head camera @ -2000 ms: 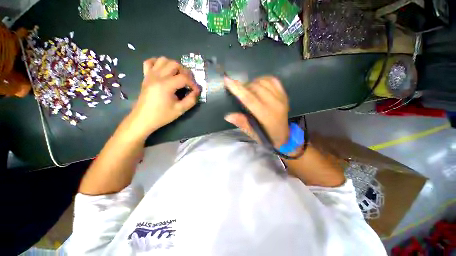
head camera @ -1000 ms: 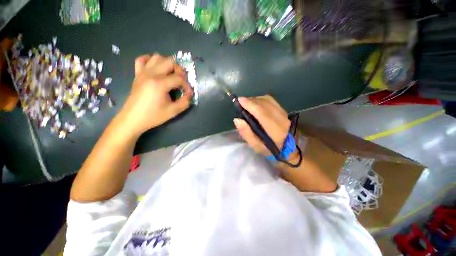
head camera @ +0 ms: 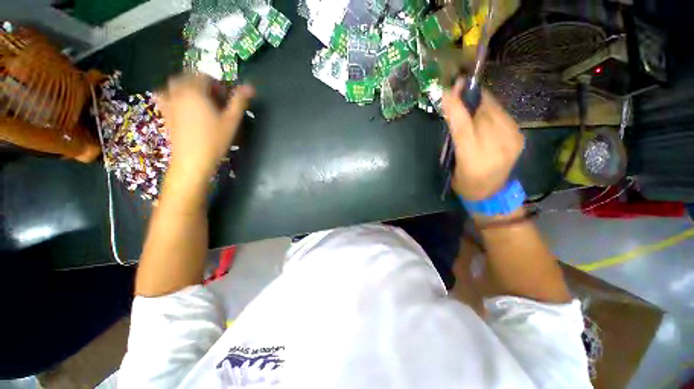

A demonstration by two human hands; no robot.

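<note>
My left hand (head camera: 196,120) is blurred, at the near edge of the set-aside green boards (head camera: 242,44) and beside the heap of small white, yellow and brown components (head camera: 131,140). Its thumb is spread from the fingers and nothing shows in it. My right hand (head camera: 487,148), with a blue wristband, grips the black-handled soldering iron (head camera: 473,93), its metal end pointing to the back of the bench. The iron is just right of the large pile of green and silver boards (head camera: 365,57). The iron's tip is hard to make out.
An orange slatted fan (head camera: 42,91) stands at far left. At right are a scrap tray (head camera: 533,102), a dark coiled holder, a black station with a red light (head camera: 609,68) and a round yellow-green tin (head camera: 593,157). A cardboard box (head camera: 624,327) is on the floor.
My left hand has moved left and back from the single board, which no longer shows at the middle of the bench. My right hand has carried the iron right and back, turning it upward.
</note>
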